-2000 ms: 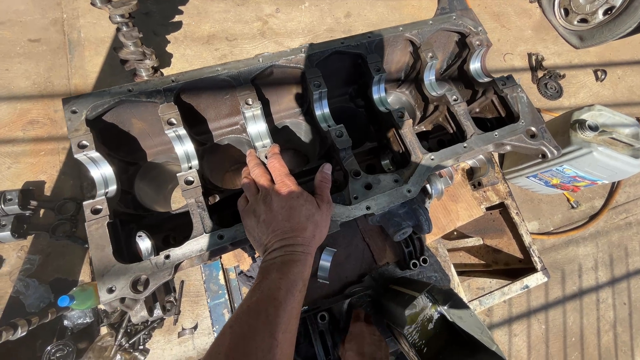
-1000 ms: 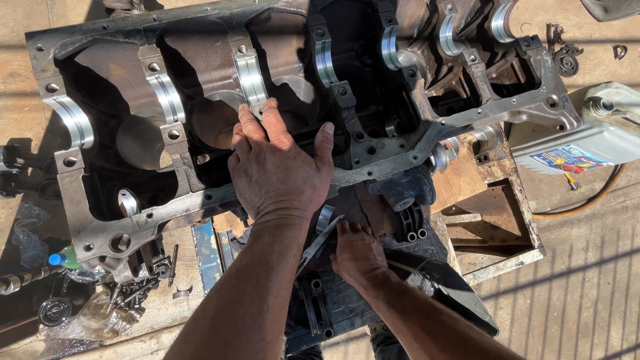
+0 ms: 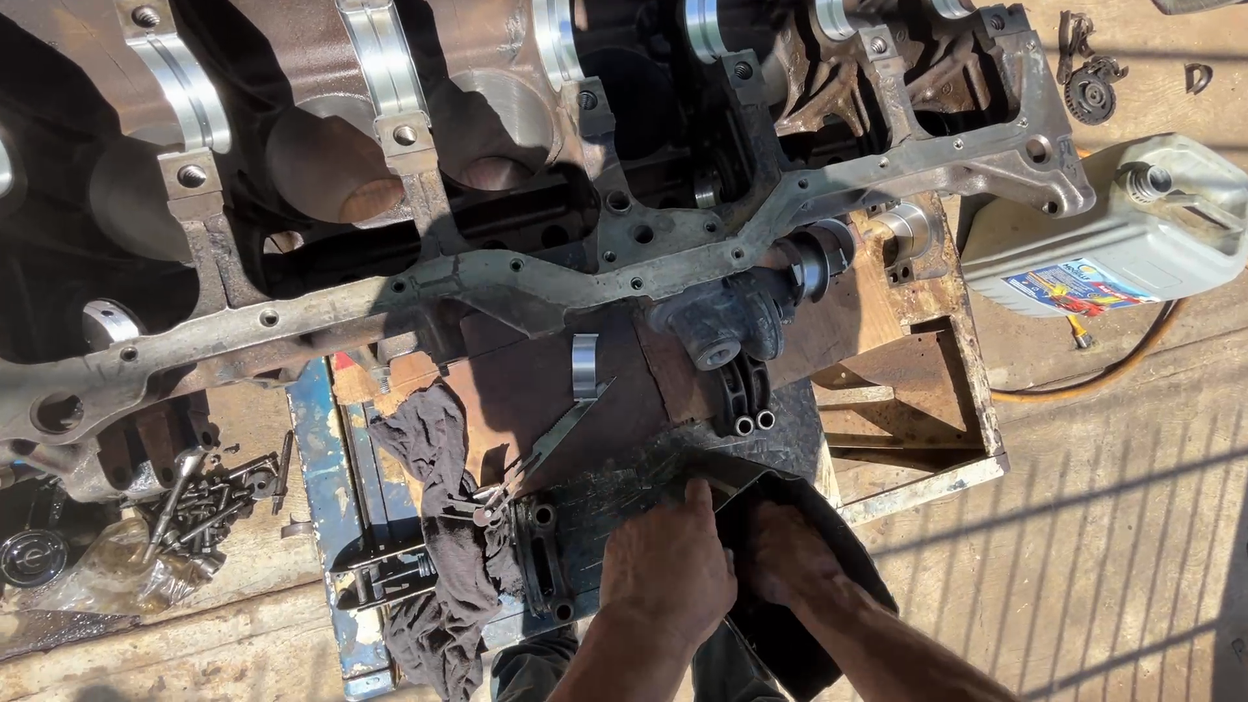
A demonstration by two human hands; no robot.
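My left hand [image 3: 668, 565] is at the left rim of a dark open container [image 3: 814, 639], its fingers curled by the edge. My right hand [image 3: 795, 556] reaches inside that container; its fingertips are hidden in shadow. Beyond them lies an upturned engine block [image 3: 585, 278] with bright bearing shells [image 3: 385, 68] in its saddles. A loose bearing shell [image 3: 584, 368] rests on the brown board between the block and my hands. Beside it lies a thin pointed metal tool [image 3: 561, 429], near a dark crumpled rag [image 3: 444, 546].
Bolts [image 3: 210, 512] and a plastic bag [image 3: 127, 570] lie at left. A bearing cap [image 3: 543, 561] stands near the rag. Connecting-rod parts [image 3: 746, 395] lie beyond the container. At right are a wooden tray [image 3: 985, 468], a grey plastic jug [image 3: 1102, 229] and a hose [image 3: 1121, 375].
My left hand has left the block's bearing saddle and come down to the container. My right hand has moved from the bench into the container. The view has shifted downward.
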